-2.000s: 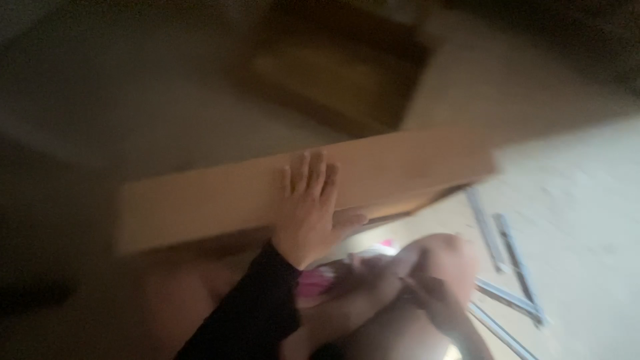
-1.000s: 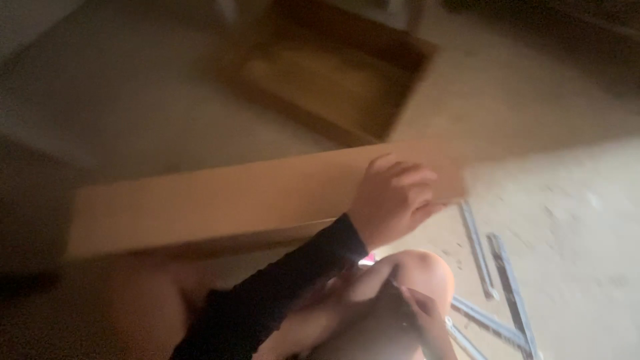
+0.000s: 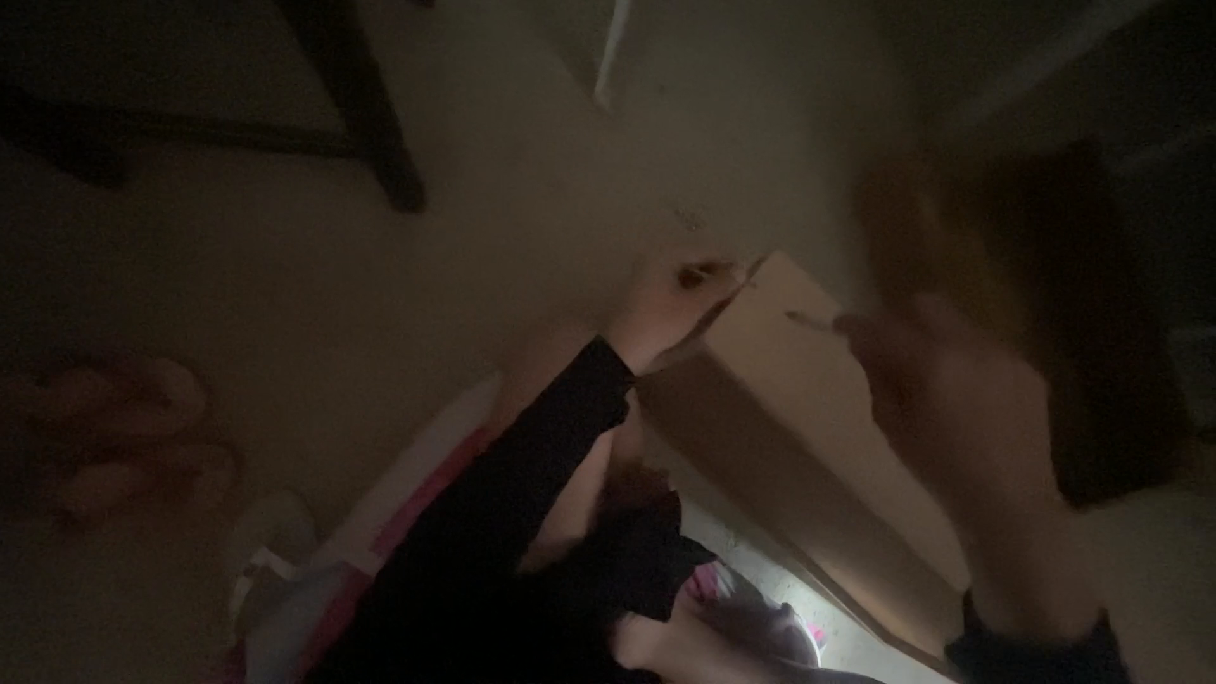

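A long wooden board or shallow box part (image 3: 807,380) runs diagonally from mid-view to the lower right, with a broad pale face and a darker side. At its upper left end is my left hand (image 3: 670,309), fingers curled by the corner; a small dark patch shows beside them, and blur hides whether they grip the wood. Over the right side of the pale face, my right hand (image 3: 921,399) pinches a thin pointed tool (image 3: 810,321), its tip directed left over the wood. The tool's kind is unclear in the dim light.
A dark brown open wooden box (image 3: 1111,361) lies beyond my right hand. Dark furniture legs (image 3: 366,114) stand at the upper left, and a thin pale leg (image 3: 613,57) at the top. Blurred pinkish footwear (image 3: 133,437) is on the floor at left.
The view has swung strongly and grown darker. My left hand has gone from the board's broad face to its end. My right hand now shows above the board, with the thin tool in it.
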